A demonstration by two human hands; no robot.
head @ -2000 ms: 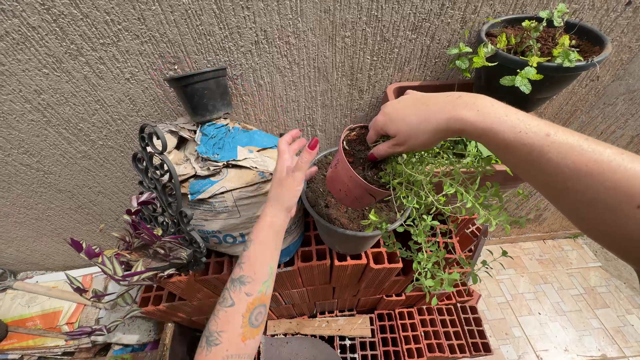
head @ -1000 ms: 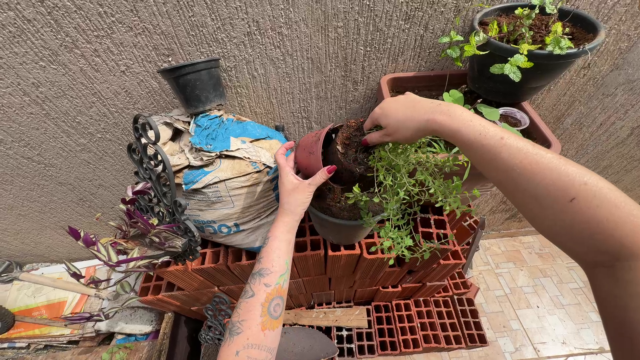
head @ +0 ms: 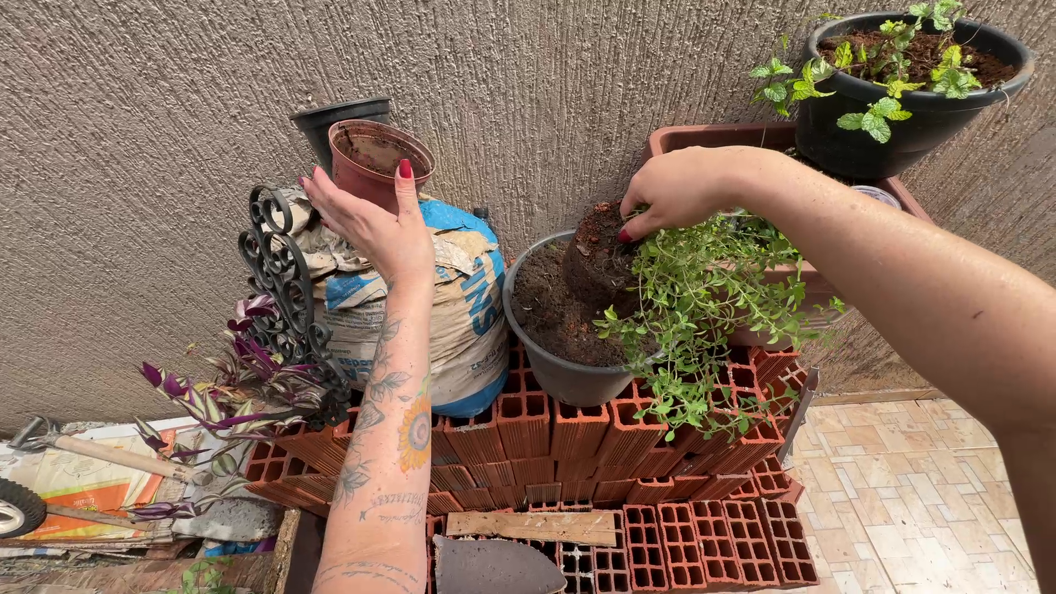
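My left hand (head: 375, 223) is at a terracotta-colored plastic pot (head: 381, 161), which is empty apart from soil on its inside; the palm and thumb are against its near side. The pot is over the paper sack (head: 462, 330), in front of a black pot (head: 338, 124). With my right hand (head: 660, 198) I hold the bare root ball (head: 598, 256) at its top, beside the stems. It is tilted over the soil in a grey pot (head: 577, 384). Leafy green stems (head: 701, 305) trail from it over the grey pot's right rim.
Hollow clay bricks (head: 577, 433) are stacked under the pot and sack. Black scrolled ironwork (head: 285, 289) and a purple-leaved plant (head: 239, 379) are at left. A planter (head: 709, 136) and a black pot with a leafy plant (head: 916, 99) are at right. A wood strip (head: 532, 528) lies in front.
The terracotta-colored pot has come off the root ball and moved left with my left hand to above the sack. My right hand still has the root ball over the grey pot.
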